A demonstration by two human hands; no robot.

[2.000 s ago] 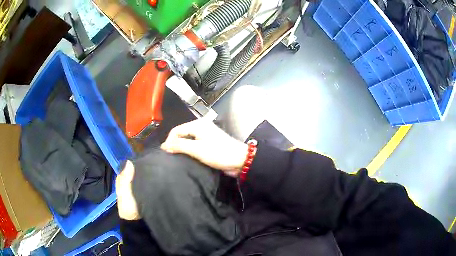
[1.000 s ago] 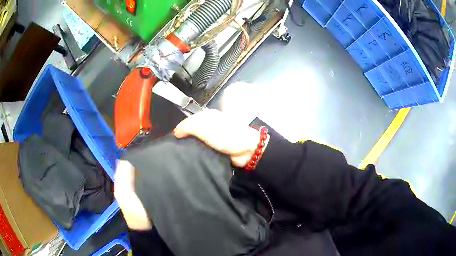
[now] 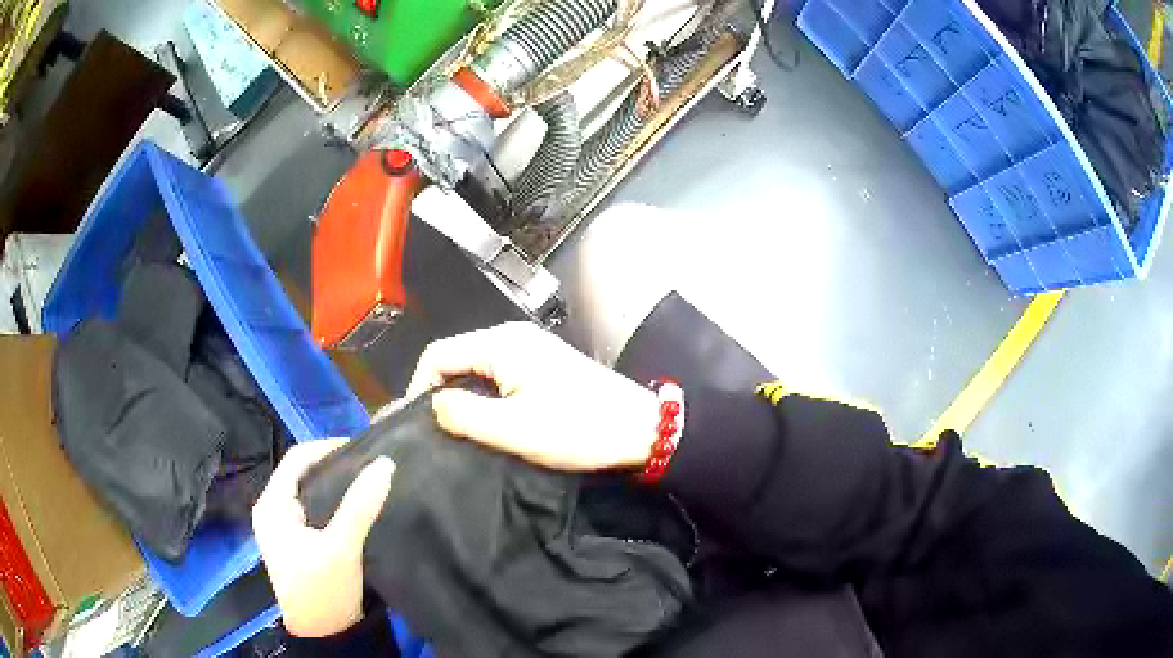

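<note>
A soft black fabric bag (image 3: 476, 540) lies over my lap, its folded upper edge raised towards the machine. My left hand (image 3: 315, 540) pinches the left end of that edge between thumb and fingers. My right hand (image 3: 527, 392), with a red bead bracelet at the wrist, pinches the same edge further right. A thin pale curved line shows at the bag's right side, beside a dark fold. The bag's lower part runs out at the bottom of the picture.
A blue crate (image 3: 232, 283) with black bags (image 3: 135, 431) stands at left, beside a brown carton (image 3: 64, 476). A machine with an orange-red nozzle (image 3: 360, 251) and grey hose (image 3: 547, 45) is ahead. Another blue crate (image 3: 958, 129) holding black bags stands at upper right.
My left thumb now lies over the front of the bag's edge, where the hand was flat at its side. My right fingers have curled around the edge. The bag's front is more creased.
</note>
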